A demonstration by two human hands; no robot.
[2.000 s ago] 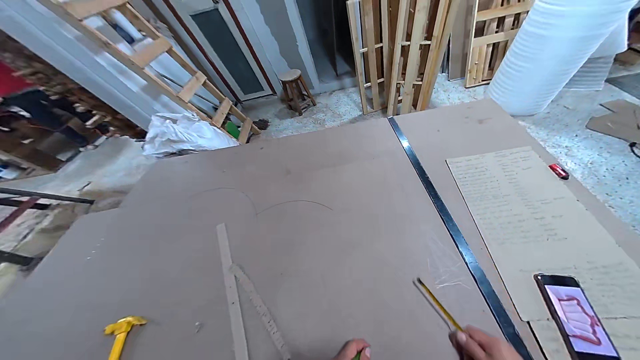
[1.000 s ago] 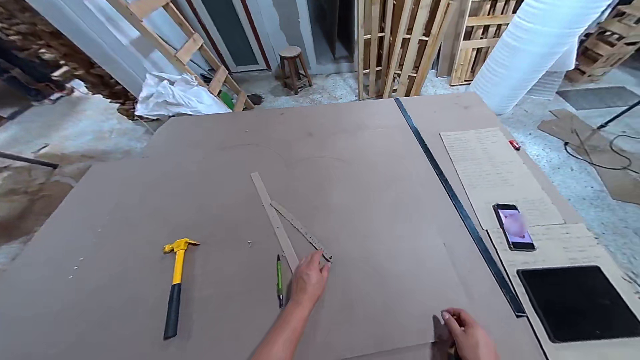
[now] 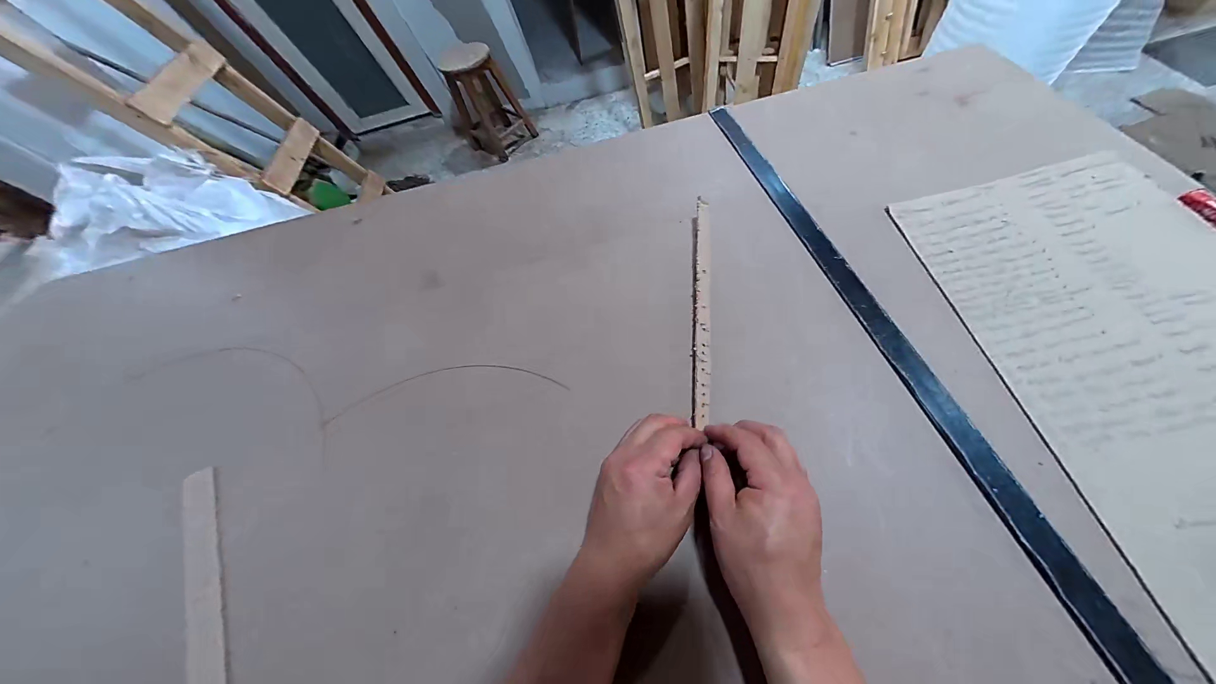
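Observation:
My left hand and my right hand meet at the near end of a narrow, marked wooden strip, both pinching it between thumb and fingers. The strip points away from me over the large brown board; small marks run along it. Left of my hands, a wider plain strip lies on the board. Thin curved lines are drawn on the board beyond it. What else my curled fingers may cover is hidden.
A long dark metal straightedge crosses the board to the right. Beyond it lies a sheet with handwriting, with a red object near its edge. Past the board stand a wooden stool, a wooden ladder and crumpled white plastic sheeting.
The narrow strip, earlier beside the wider strip, has moved right and is now held in both hands. My right hand has joined my left. The view has shifted closer.

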